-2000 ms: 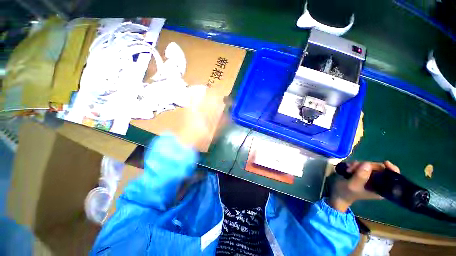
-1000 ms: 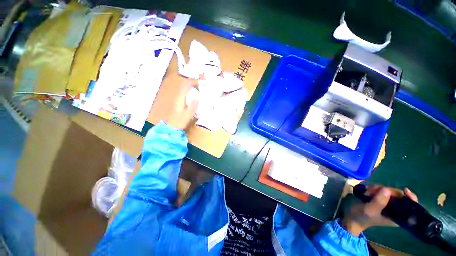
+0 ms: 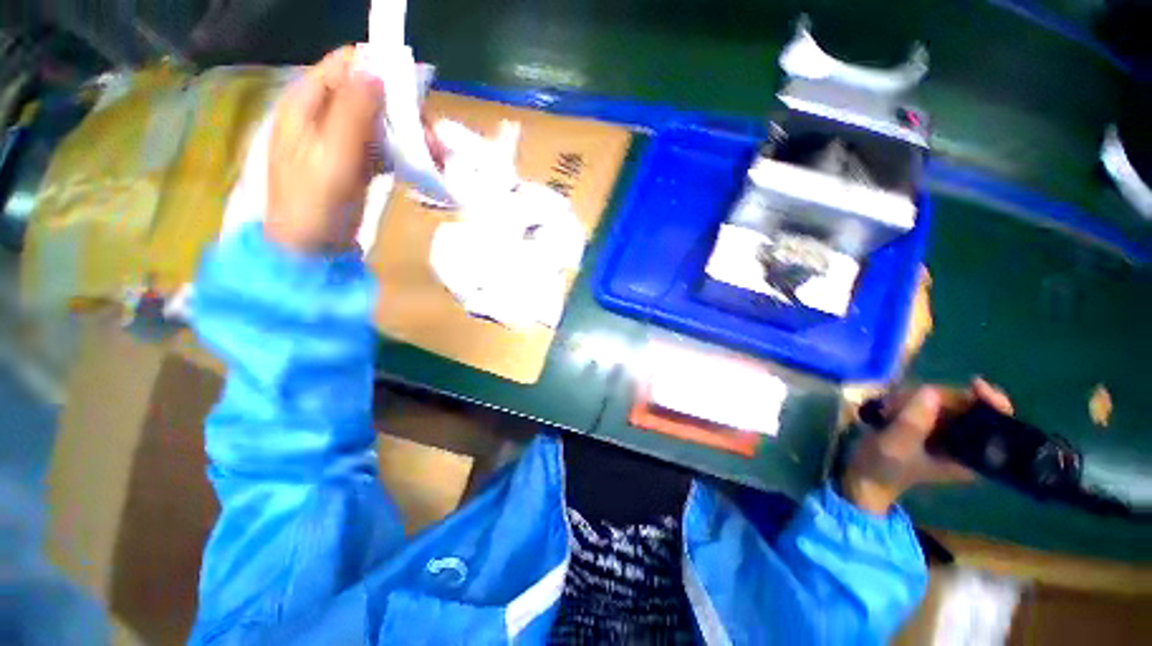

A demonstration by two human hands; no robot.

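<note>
My left hand (image 3: 326, 152) is raised over the left part of the bench and holds a long curved white part (image 3: 399, 107); its upper end is cut off by the picture's top edge. My right hand (image 3: 907, 442) holds a black electric screwdriver (image 3: 1011, 449) over the bench's right front, its narrow end pointing left. White plastic shells (image 3: 512, 265) lie piled on brown cardboard (image 3: 486, 358). A white fixture (image 3: 715, 389) on a reddish-orange base (image 3: 692, 429) sits at the front edge, with nothing distinct seen on it. The picture is blurred.
A blue tray (image 3: 657, 240) holds a silver screw feeder (image 3: 828, 189) with an open dark top. Curved white parts (image 3: 854, 63) stand on the far green belt. Yellow-brown packets (image 3: 101, 202) lie far left. An open cardboard box (image 3: 177, 467) is below the bench edge.
My left hand has moved from the shells up and left, and now holds a curved white part. My right hand still holds the screwdriver. The view has shifted.
</note>
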